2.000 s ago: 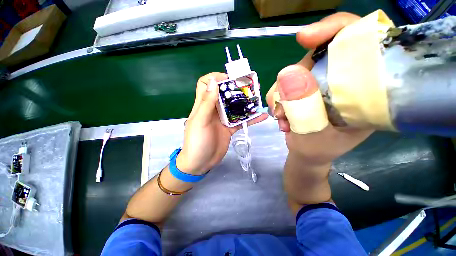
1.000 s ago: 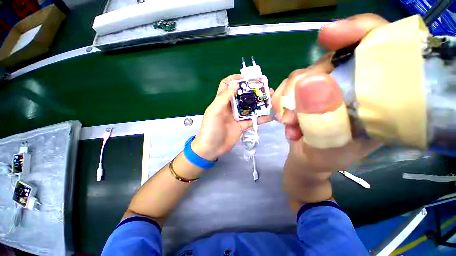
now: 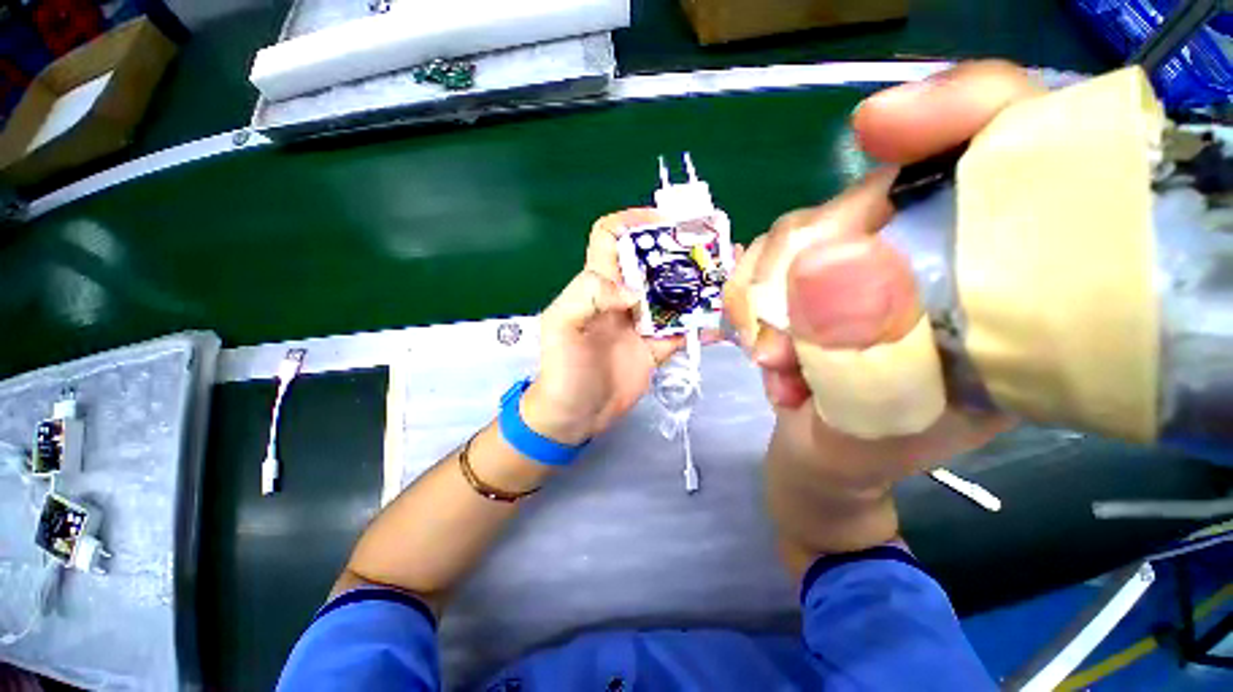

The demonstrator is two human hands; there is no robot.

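Note:
An open white power adapter housing (image 3: pixel 679 277) shows its dark circuit board, its two-pin plug (image 3: pixel 683 198) pointing away from me. Its coiled white output cable (image 3: pixel 678 395) hangs toward me over the pale mat. My left hand (image 3: pixel 591 331) holds the housing from the left and below. My right hand (image 3: pixel 865 291), with cream tape on the thumb, is closed around the big grey glue gun (image 3: pixel 1056 257), which is wrapped in cream tape and looms close at the right. The right fingers are at the housing's right edge; the nozzle tip is hidden.
Left, a pale foam-lined tray (image 3: pixel 129 446) holds two open adapters (image 3: pixel 57 446). A short white USB cable (image 3: pixel 280 422) lies beside the mat (image 3: pixel 595 554). A slim white stick (image 3: pixel 967 489) lies right. Beyond the green belt (image 3: pixel 406 223) are foam trays (image 3: pixel 446 61) and cardboard boxes (image 3: pixel 84 92).
Over two seconds, my left hand and the adapter have moved right and slightly toward me. My right hand and the glue gun have shifted right and slightly lower.

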